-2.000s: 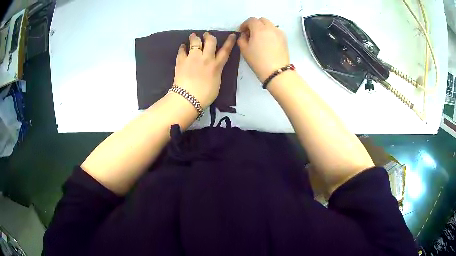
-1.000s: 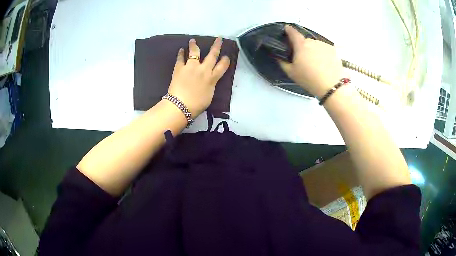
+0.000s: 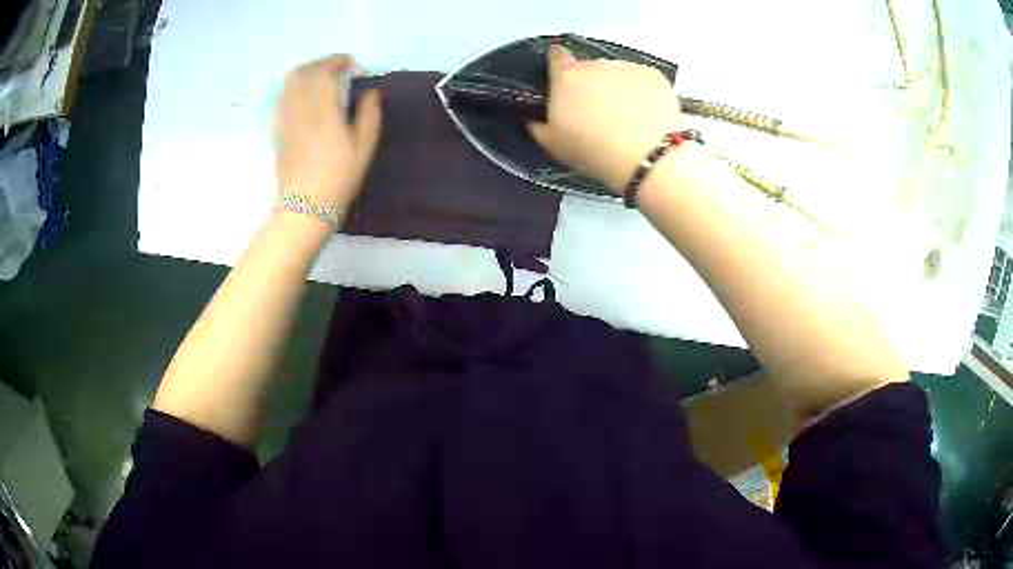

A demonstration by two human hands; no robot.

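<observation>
A dark maroon fabric panel [image 3: 444,189] lies flat on the white-covered table. My right hand [image 3: 605,117] is closed around the handle of the steam iron [image 3: 505,128], whose pointed tip faces left over the panel's upper right part. The iron covers that part of the panel. My left hand [image 3: 324,133] is at the panel's upper left corner, slightly blurred, with thumb and fingers close to the edge. It seems to pinch the corner, but the contact is not clear.
Coiled cords [image 3: 739,116] run right from the iron towards a yellowish cable [image 3: 942,67]. The white table [image 3: 211,211] ends just in front of my body. A cardboard box [image 3: 739,428] is below at the right. A plastic bag [image 3: 20,200] is at the far left.
My right hand took hold of the iron and has moved it left onto the panel. My left hand has gone from flat on the panel's middle to its upper left corner.
</observation>
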